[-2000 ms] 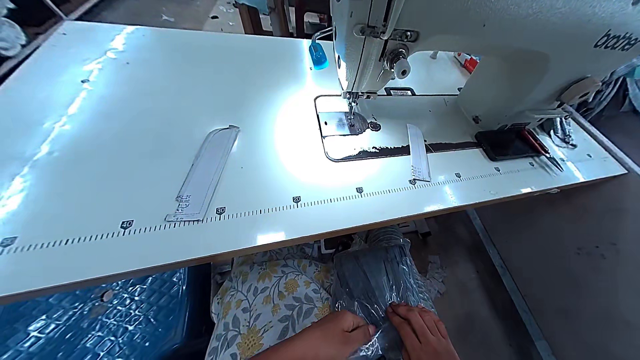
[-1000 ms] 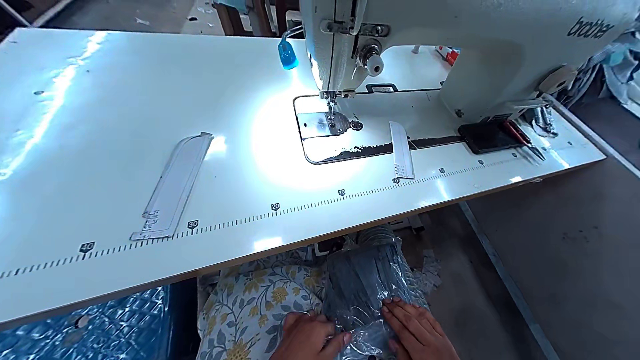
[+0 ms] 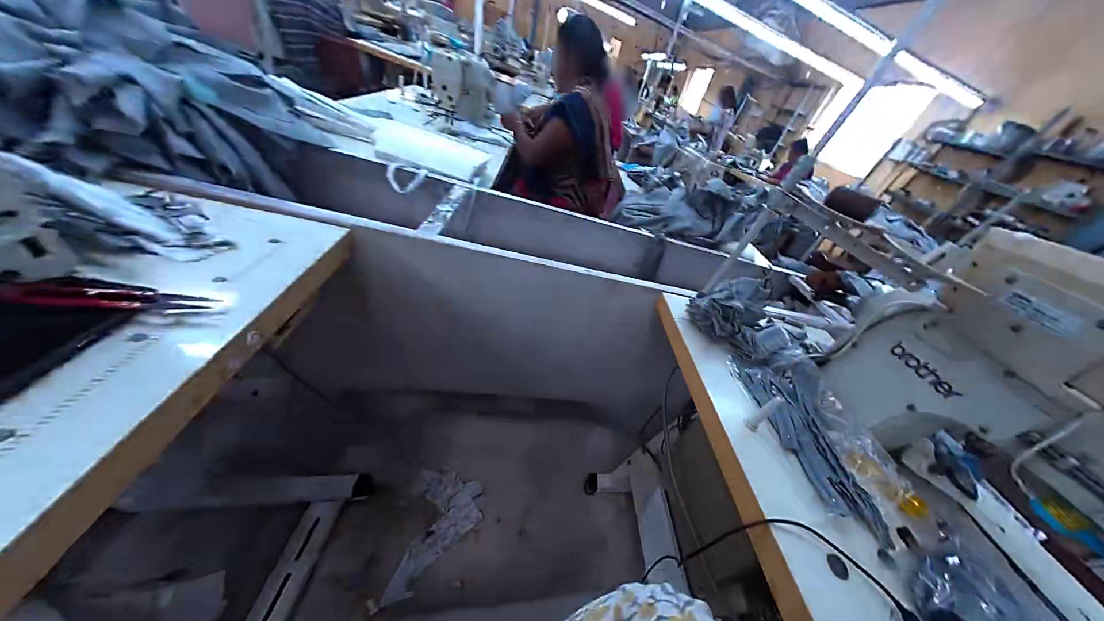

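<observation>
Neither of my hands shows in the head view now. At the bottom edge a bit of the flower-patterned cloth [image 3: 640, 604] is visible. On the left stands a white sewing table [image 3: 172, 379] with red-handled pointed tweezers or snips [image 3: 95, 296] lying over a dark flat object [image 3: 52, 332]. On the right, a Brother sewing machine [image 3: 927, 366] stands on another white table [image 3: 720, 379]. Beside it lie grey cloth strips [image 3: 789, 414] and clear plastic packaging [image 3: 966, 578]. Whether the grey bundle seen earlier is among them, I cannot tell.
A low grey partition [image 3: 517, 319] runs between the tables. A cloth scrap [image 3: 444, 526] lies on the floor, near metal table legs [image 3: 302, 552]. A black cable [image 3: 776, 523] hangs over the right table's edge. Beyond, a co-worker [image 3: 569, 129] is near another machine; grey garments [image 3: 112, 95] are heaped at left.
The view has swung far to the right. My hands, on a grey plastic-wrapped bundle in the earlier frames, are out of sight, and a second sewing table has come into view.
</observation>
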